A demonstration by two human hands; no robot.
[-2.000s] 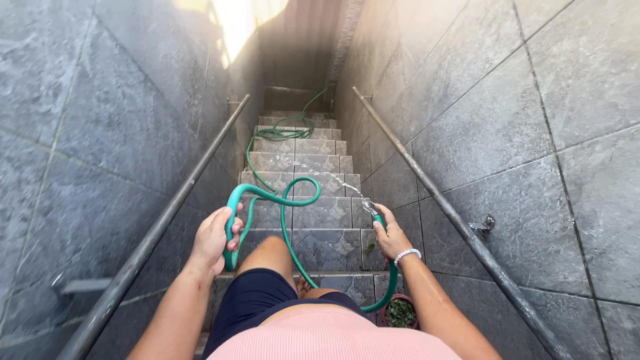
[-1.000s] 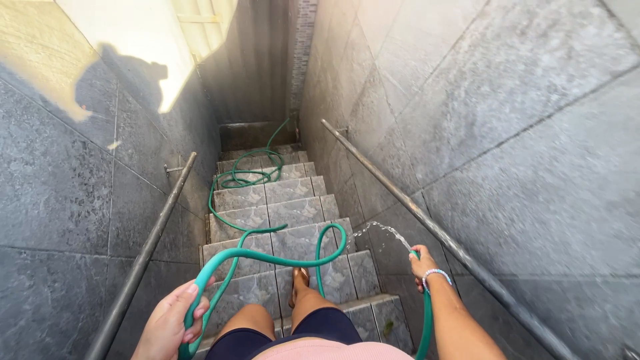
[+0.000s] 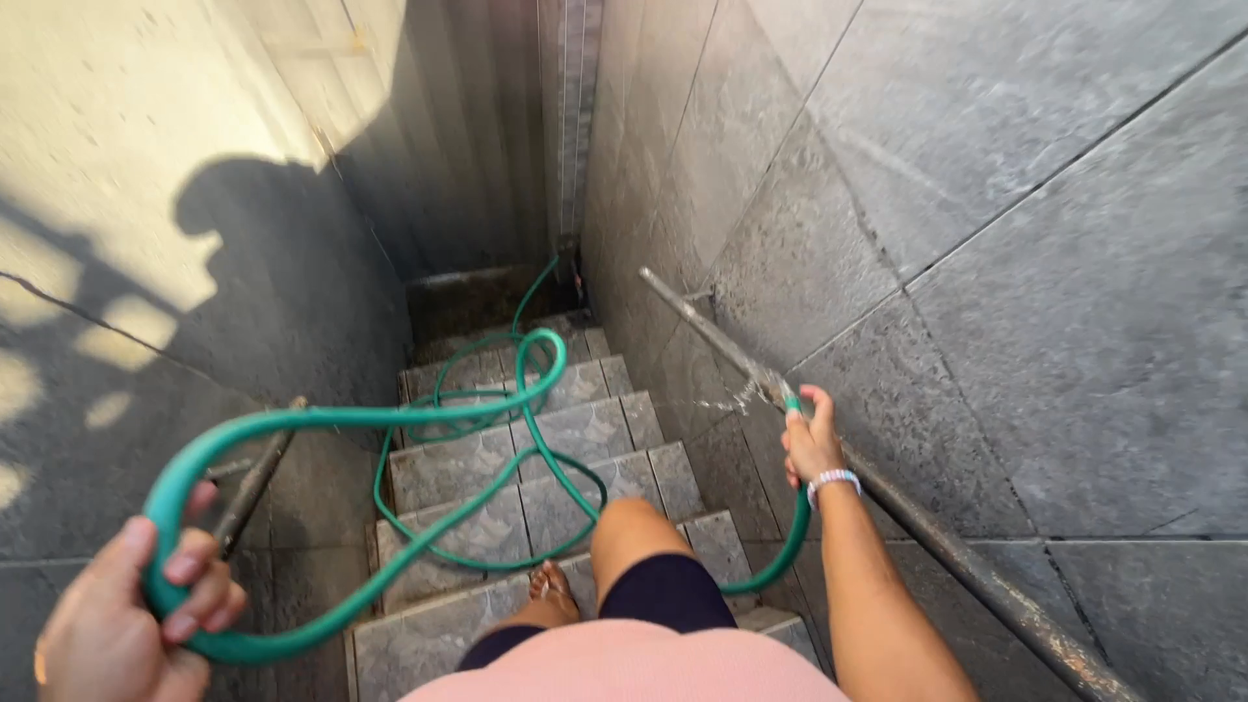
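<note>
A green garden hose (image 3: 341, 417) runs in loops over the tiled steps. My left hand (image 3: 156, 595) grips a raised bend of it at the lower left, fingers wrapped around. My right hand (image 3: 811, 439), with a beaded bracelet (image 3: 835, 478) at the wrist, holds the hose near its end, beside the right handrail. Water (image 3: 736, 398) sprays from that end over the rail and toward the right wall. From my right hand the hose hangs down and passes behind my leg.
Narrow tiled stairs (image 3: 575, 429) lead down between tiled walls. A metal handrail (image 3: 936, 541) lines the right wall, a shorter stretch of rail (image 3: 255, 487) shows on the left. At the bottom stands a corrugated panel (image 3: 468, 146). My bare foot (image 3: 551, 585) rests on a step.
The view has moved down the stairs and turned. Both hands still hold the hose. The water, which arced over the steps earlier, now falls close to the right handrail.
</note>
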